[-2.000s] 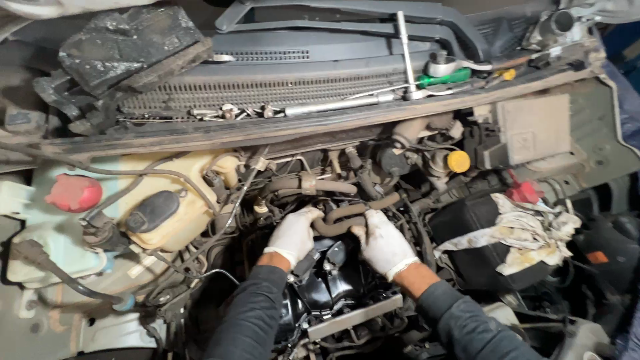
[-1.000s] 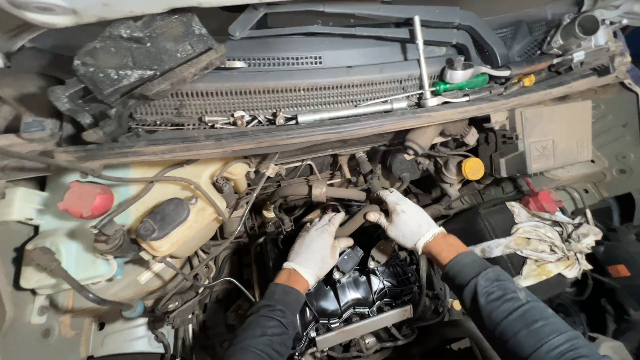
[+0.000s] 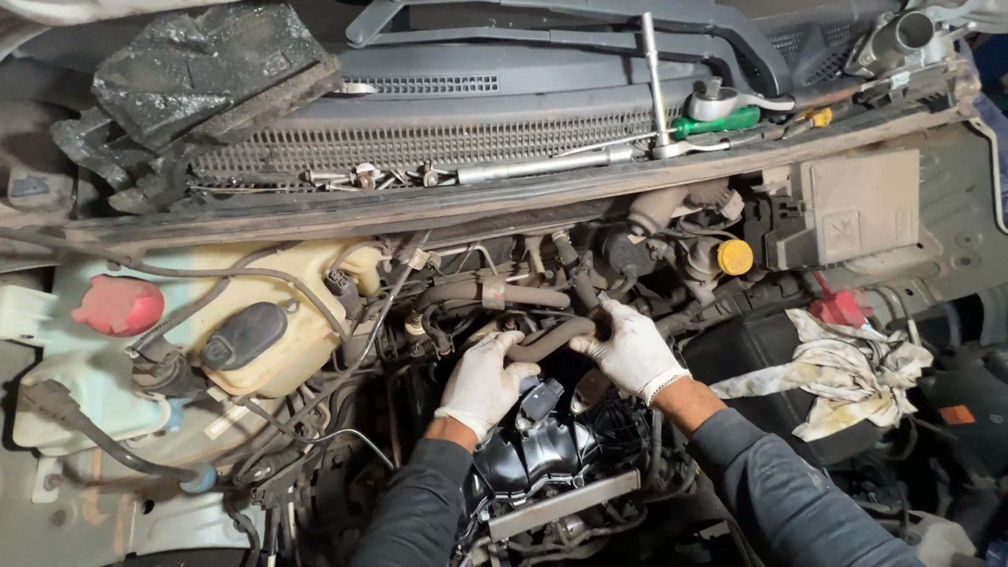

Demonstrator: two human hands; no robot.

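Observation:
A curved rubber hose (image 3: 555,339) lies between my two white-gloved hands, above the glossy black intake manifold (image 3: 543,449). My left hand (image 3: 484,382) has its fingers and thumb on the hose's lower left end. At the other end, my right hand (image 3: 630,346) grips the hose's upper right part, close to a vertical rubber hose (image 3: 581,283). Behind them runs a second horizontal hose (image 3: 528,294) with a clamp. A black sensor (image 3: 542,399) sits on the manifold just below my hands. My fingertips partly hide both hose ends.
Along the cowl lie a ratchet (image 3: 713,104), a green-handled screwdriver (image 3: 717,122), an extension bar (image 3: 551,164) and several bolts (image 3: 366,176). A stained rag (image 3: 850,378) rests on the black battery cover at right. Reservoirs with a red cap (image 3: 118,305) stand at left.
Two seconds ago both hands held the curved hose lower, over the manifold. My right hand has since moved up beside the vertical hose. The view has shifted slightly.

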